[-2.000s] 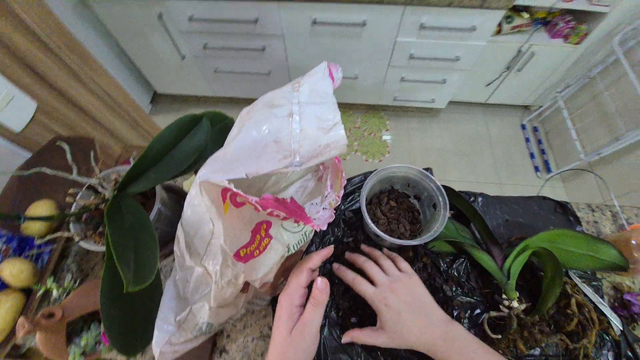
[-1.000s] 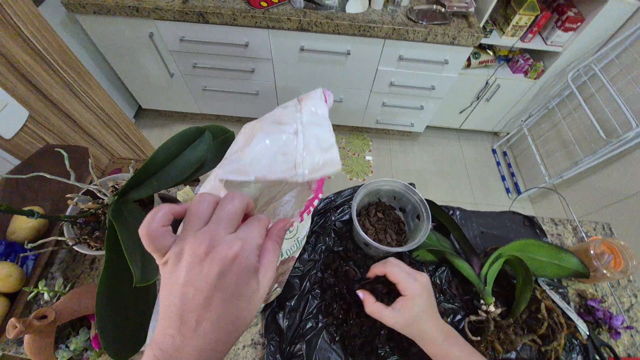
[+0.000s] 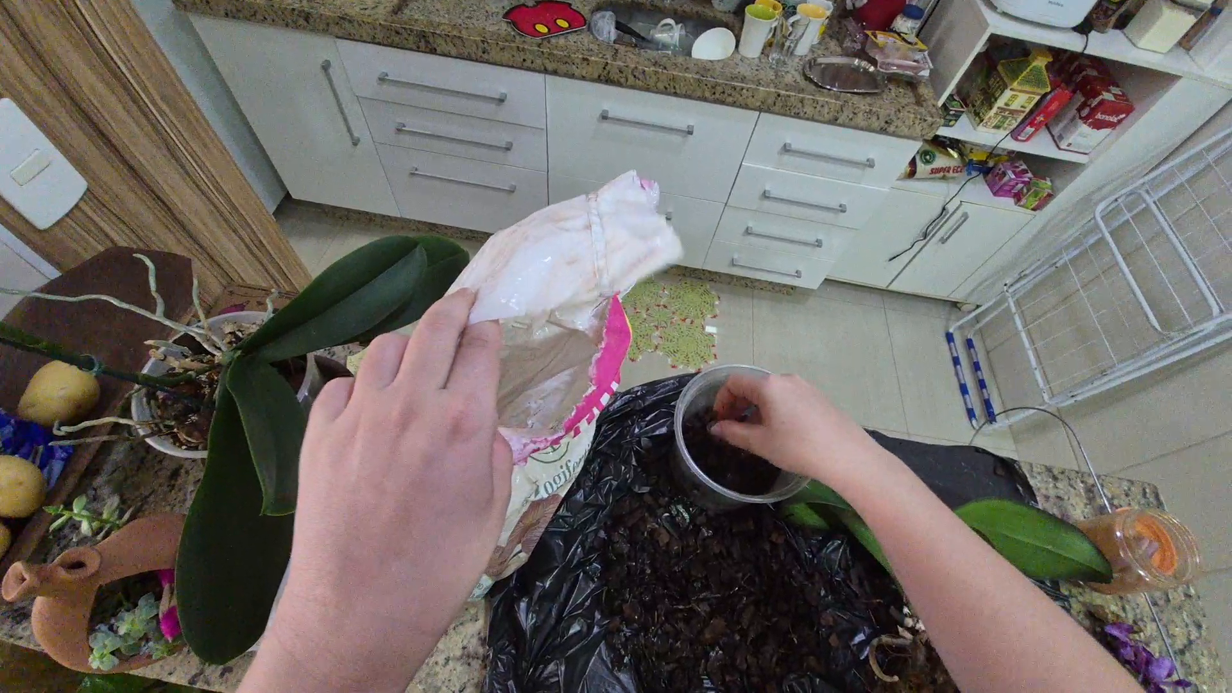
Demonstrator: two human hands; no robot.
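Observation:
My left hand [image 3: 414,462] grips the open top of a plastic substrate bag [image 3: 587,250], its thumb and part of its fingers out of sight. Inside a clear plastic pot [image 3: 685,462] partly filled with bark, my right hand [image 3: 775,419] has its fingertips together; whether bark is between them cannot be told. Loose bark chips [image 3: 712,587] lie on a black plastic bag [image 3: 549,597] below the pot. To the right, my forearm partly covers an orchid with green leaves [image 3: 1035,539] and bare roots [image 3: 900,654].
A potted orchid [image 3: 260,423] with large leaves stands at left, near potatoes [image 3: 60,392] and a terracotta planter [image 3: 144,558] with succulents. An orange-lidded clear jar [image 3: 1141,551] is on the granite worktop [image 3: 1126,486] at right. White drawers and a drying rack [image 3: 1136,260] stand beyond.
My right hand has moved from the bark on the black bag into the pot. My left hand, near the bark two seconds ago, has since taken hold of the substrate bag.

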